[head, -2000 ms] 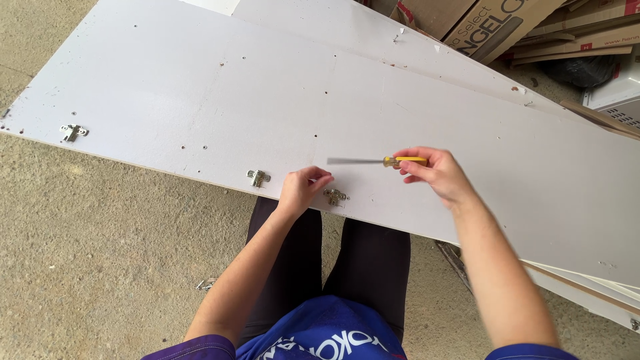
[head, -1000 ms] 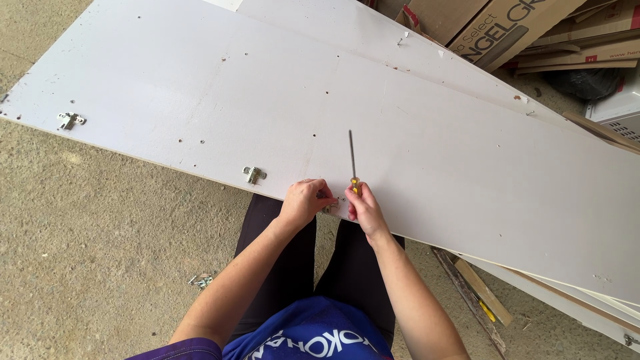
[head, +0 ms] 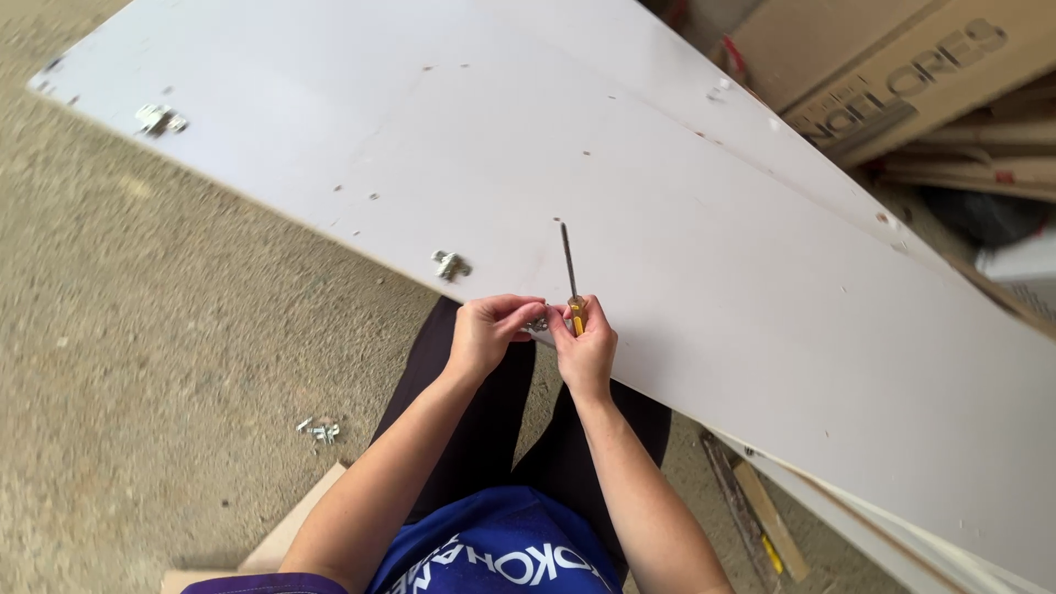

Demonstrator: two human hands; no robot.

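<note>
A screwdriver (head: 567, 264) with a yellow handle is held in my right hand (head: 587, 346), its shaft pointing away from me over the white panel (head: 726, 297). The fingertips of my left hand (head: 487, 334) pinch at a small metal hinge plate (head: 538, 323) by the panel's near edge; the fingers partly cover it. My right thumb and fingertips meet it from the other side. Another metal hinge plate (head: 451, 265) sits on the panel to the left of my hands, and one more hinge plate (head: 161, 120) is near the panel's far left corner.
Small metal hardware pieces (head: 320, 431) lie on the rough concrete floor (head: 206, 330) at the left. A cardboard box (head: 891, 74) stands beyond the panel at the upper right. Wooden strips (head: 767, 520) lie on the floor at the lower right, beside more stacked panels (head: 874, 511).
Two seconds ago the screwdriver pointed left, away from the left hand; its shaft has swung to point away from me, and my right hand has come in beside my left. The view has tilted.
</note>
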